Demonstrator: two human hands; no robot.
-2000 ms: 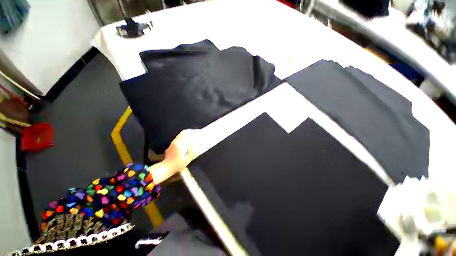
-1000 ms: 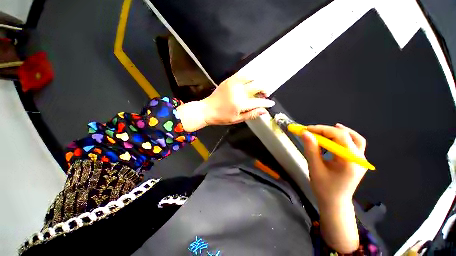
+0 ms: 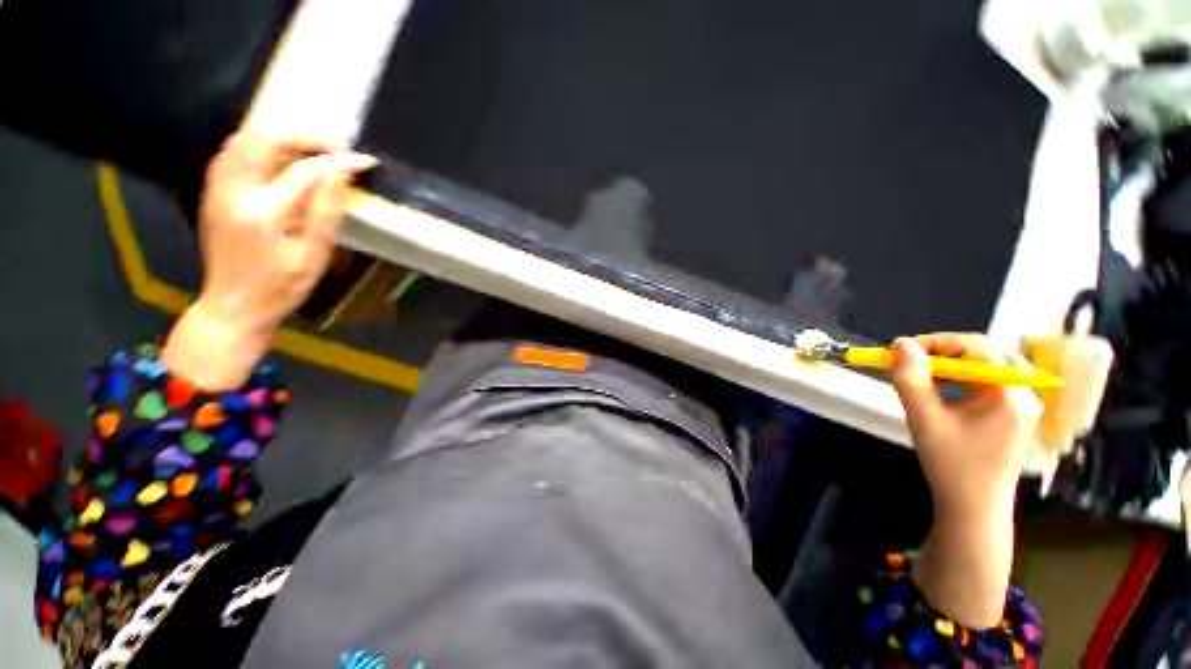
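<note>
A large flat black panel [image 3: 731, 118] lies on the white board [image 3: 588, 302]. A narrow glossy strip runs along its near edge. My left hand [image 3: 268, 229] lies at the panel's near left corner, fingertips on the edge. My right hand [image 3: 973, 412] holds a yellow-handled brush [image 3: 947, 365]. Its pale tip touches the near edge strip toward the right. Two greyer patches [image 3: 614, 220] show on the panel near that edge.
Black pieces [image 3: 118, 65] lie at the upper left. A crumpled white bundle [image 3: 1051, 46] is at the upper right. Dark scraps [image 3: 1149, 248] and a pale yellowish block [image 3: 1079, 379] are at the right. My grey apron [image 3: 536, 523] is against the board's front edge.
The view has turned down and right. The brush has moved from the left corner rightward along the near edge, where a glossy line now shows. My left hand stays near the corner.
</note>
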